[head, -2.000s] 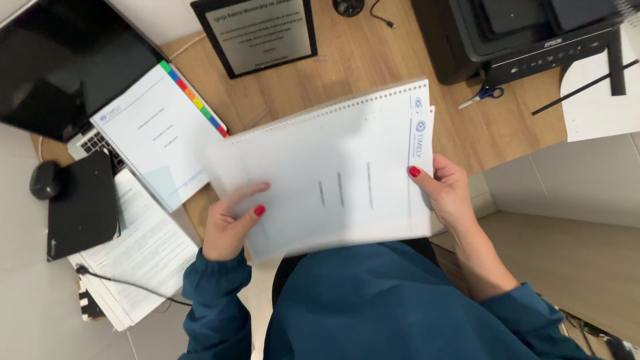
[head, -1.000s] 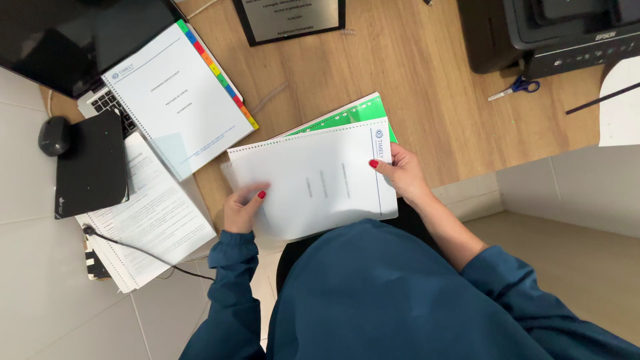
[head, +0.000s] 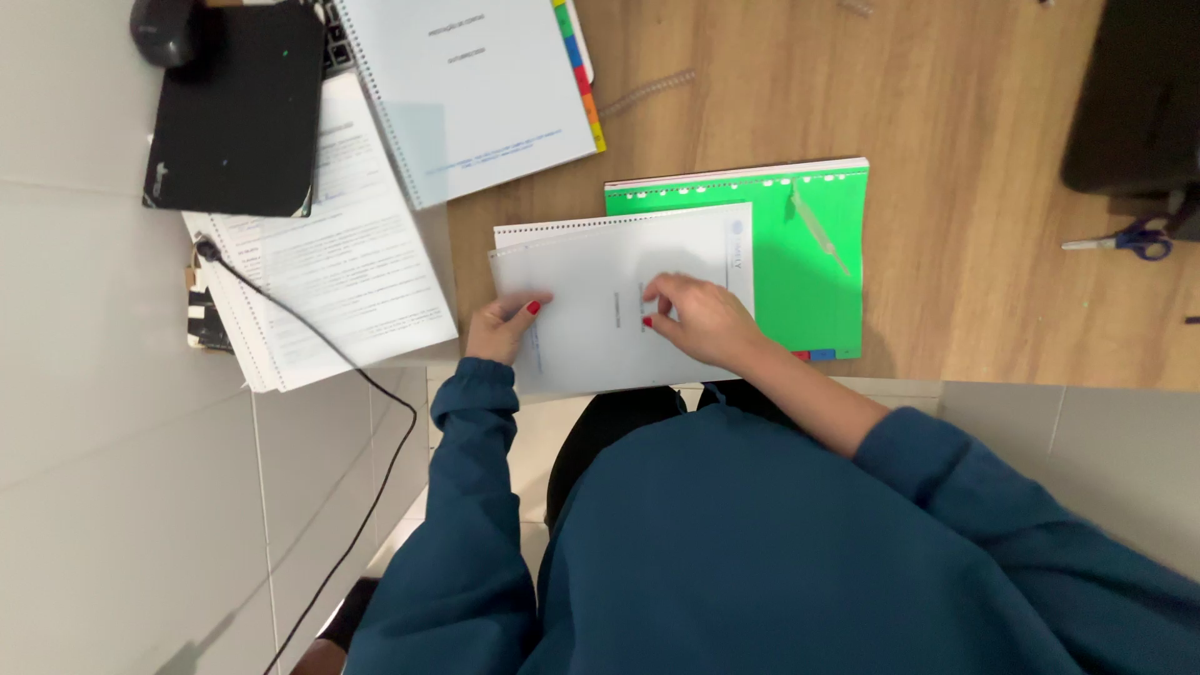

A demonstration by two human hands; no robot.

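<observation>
A translucent plastic cover sheet (head: 581, 347) lies over punched white paper (head: 741, 234), slightly out of line with it. My left hand (head: 502, 323) grips the left edge of these sheets, thumb on top. Above their middle is my right hand (head: 698, 314), its fingers curled and thumb near the index finger; whether it touches or pinches the cover cannot be told. Partly beneath the sheets lies a stack topped by a green punched sheet (head: 806, 309), with coloured index tabs at its lower edge. A clear plastic strip (head: 820, 230) rests on the green sheet.
A spiral-bound document (head: 487, 103) with coloured tabs overlaps a laptop (head: 337, 37) at upper left. Nearby are loose punched papers (head: 366, 272), a black pad-like item (head: 239, 122), a mouse (head: 167, 30) and a black cable (head: 375, 384). A clear coil (head: 647, 91), scissors (head: 1120, 242) and a printer (head: 1134, 103) are also there.
The sheets have come down over the desk's front edge, and more of the green stack shows. My right hand has left their right edge and moved in over the middle. The view has shifted.
</observation>
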